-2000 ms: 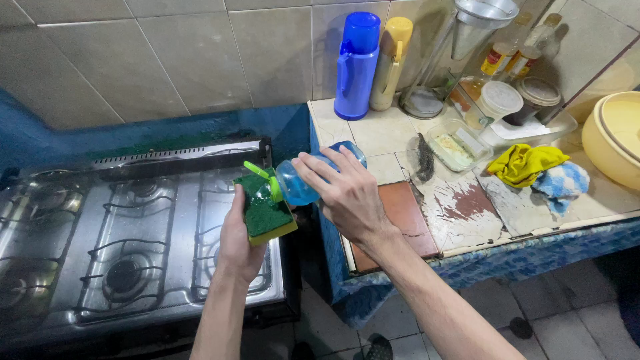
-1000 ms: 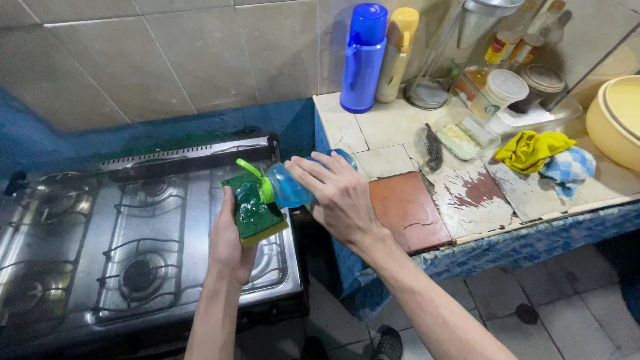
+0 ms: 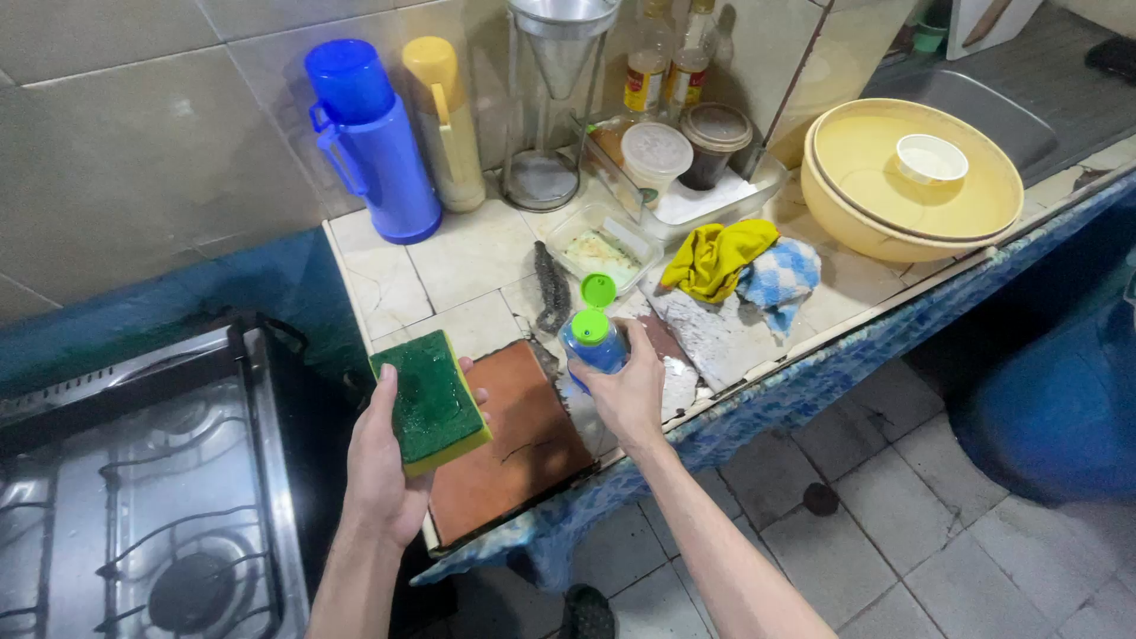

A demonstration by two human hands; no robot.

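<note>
My left hand (image 3: 386, 461) holds a green and yellow scouring sponge (image 3: 430, 399), its green side facing up with wet, shiny streaks on it. My right hand (image 3: 630, 386) grips a clear bottle of blue liquid (image 3: 603, 353), which is upright over the tiled counter; whether its base touches the counter is hidden. The bottle's green flip cap (image 3: 591, 325) stands open. A reddish-brown tile (image 3: 519, 444) lies between the two hands. Just behind the bottle are a dark, rough elongated object (image 3: 552, 288) and a clear plastic tray with a pale block (image 3: 603, 253).
A gas stove (image 3: 177, 497) is at the left. On the counter stand a blue thermos (image 3: 382, 160), a yellow thermos (image 3: 451, 133), a metal funnel stand (image 3: 543, 177), a yellow cloth (image 3: 719, 257), a checked cloth (image 3: 783, 277) and yellow basins (image 3: 852, 213).
My right hand has moved the bottle away from the sponge to the counter and turned it upright. The sponge, still in my left hand, is now beside the counter's edge. The view has swung right.
</note>
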